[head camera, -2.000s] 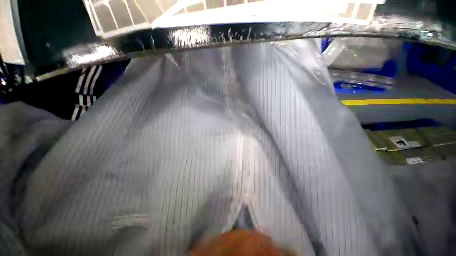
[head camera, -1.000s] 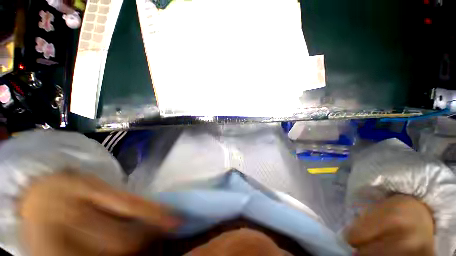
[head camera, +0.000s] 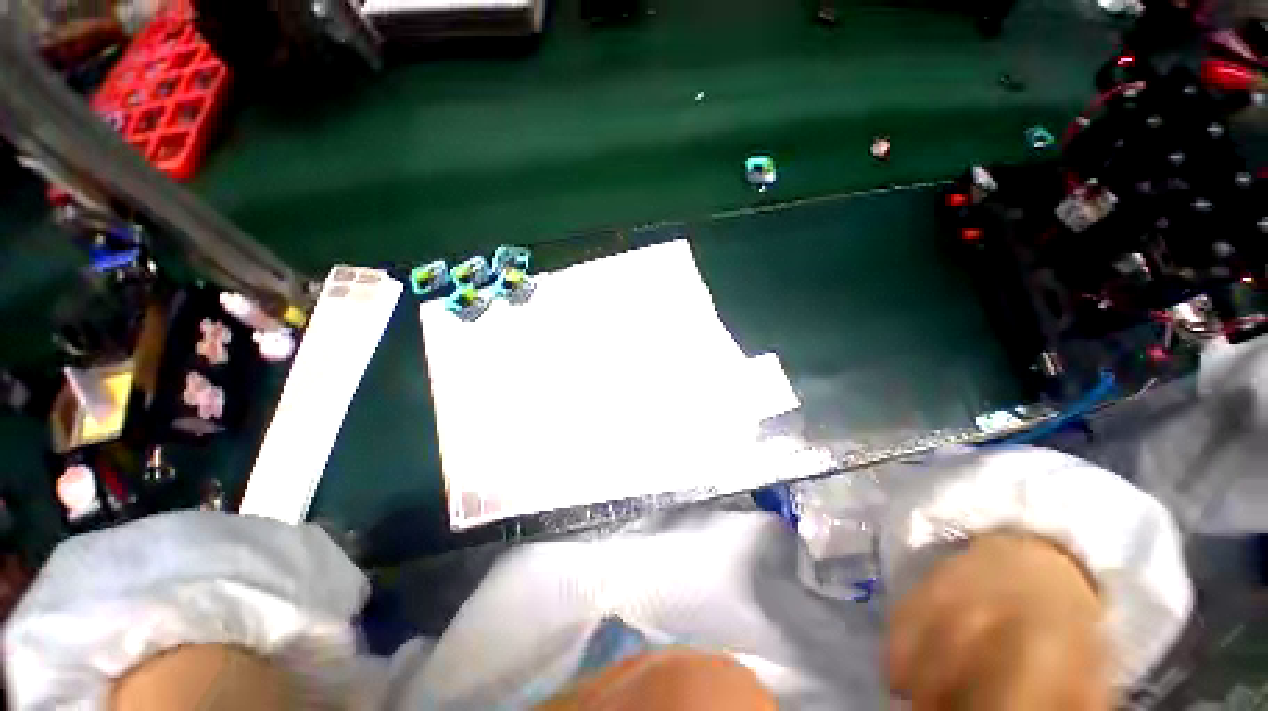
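Note:
A glaring white sheet (head camera: 584, 389) lies on the dark green bench mat, with small grey-beige squares at its lower left corner. Several small watch housings (head camera: 470, 271) with teal-blue rims sit at its upper left corner. A long pad strip (head camera: 323, 382) lies to the left, with squares at its top. My left hand (head camera: 202, 681) is low at the left, cut off by the bottom edge, fingers hidden. My right hand (head camera: 1004, 625) is low at the right, blurred and cut off. Both are bare, with pale sleeves, off the bench. A bit of light blue material (head camera: 612, 646) shows between them.
Another teal-rimmed housing (head camera: 759, 170) lies farther back on the mat. A red parts tray (head camera: 163, 86) is at the far left, below it a grey diagonal bar (head camera: 153, 195). A black parts tray (head camera: 1126, 208) is at the right. Clear plastic (head camera: 839, 535) shows below the bench edge.
The view has risen from the lap to the whole bench. A second ago both hands were at the light blue material; now they are lower, and only a little of it shows.

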